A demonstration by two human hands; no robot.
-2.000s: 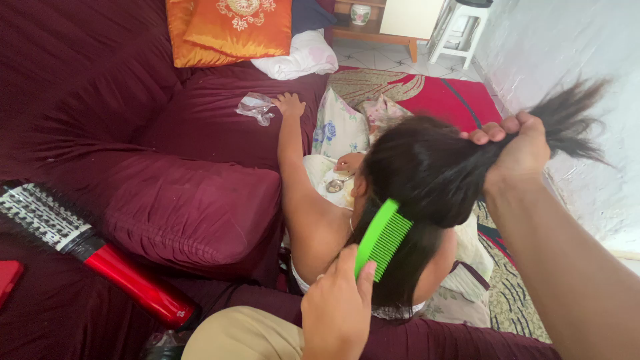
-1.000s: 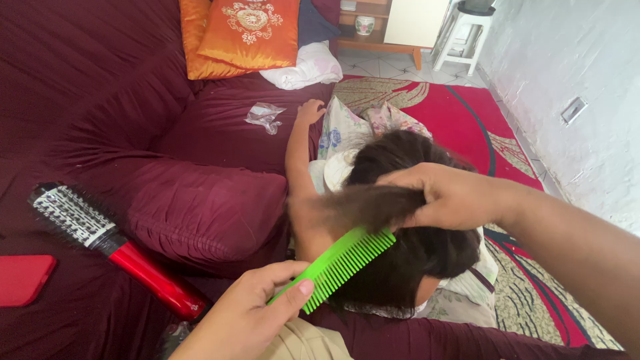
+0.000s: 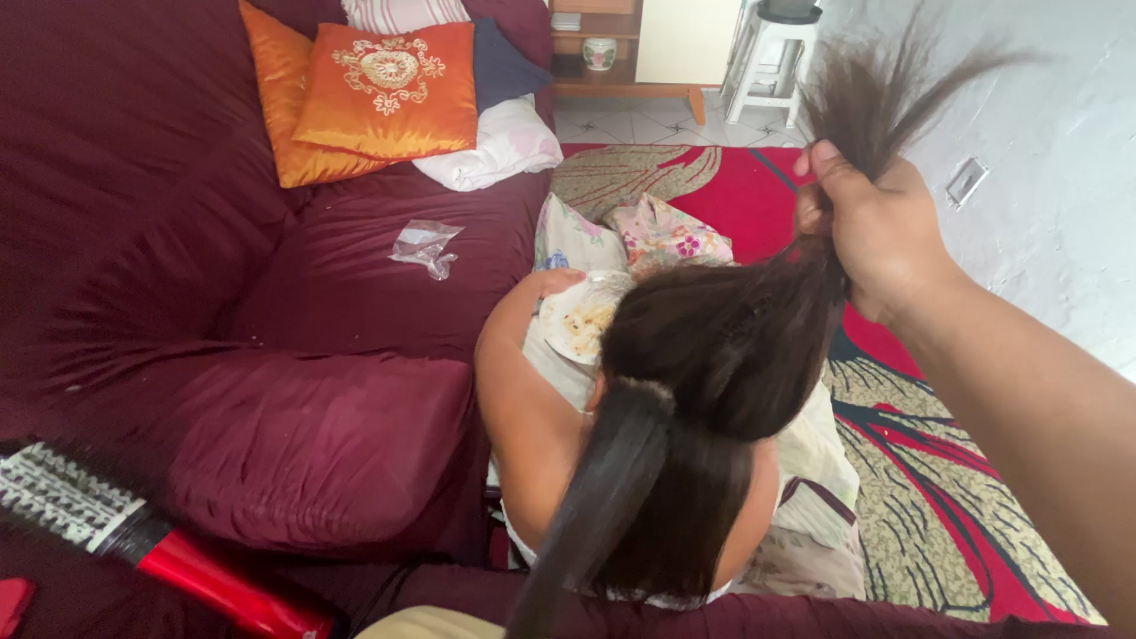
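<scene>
My right hand [image 3: 874, 222] grips a gathered bunch of dark hair [image 3: 728, 337], lifted up and to the right from the head of a person seated low before me. The loose ends fan out above my fist. A separate straight lock [image 3: 612, 479] stretches from the back of the head down to the bottom edge of the view. More hair hangs over the person's back. My left hand is out of view, and so is the green comb. The seated person holds a white plate [image 3: 577, 324] with food on it.
A red and black hot-air brush [image 3: 204, 568] lies on the maroon sofa [image 3: 311, 444] at lower left. Farther back on the seat are a clear plastic bag [image 3: 429, 244] and orange cushions [image 3: 386, 84]. A patterned rug [image 3: 923, 479] covers the floor beside a wall [image 3: 1047, 177] at right.
My right hand has raised the bunch of hair up and to the right. My left hand and the green comb, both in the earlier frames, have left the view. The plate now shows more clearly.
</scene>
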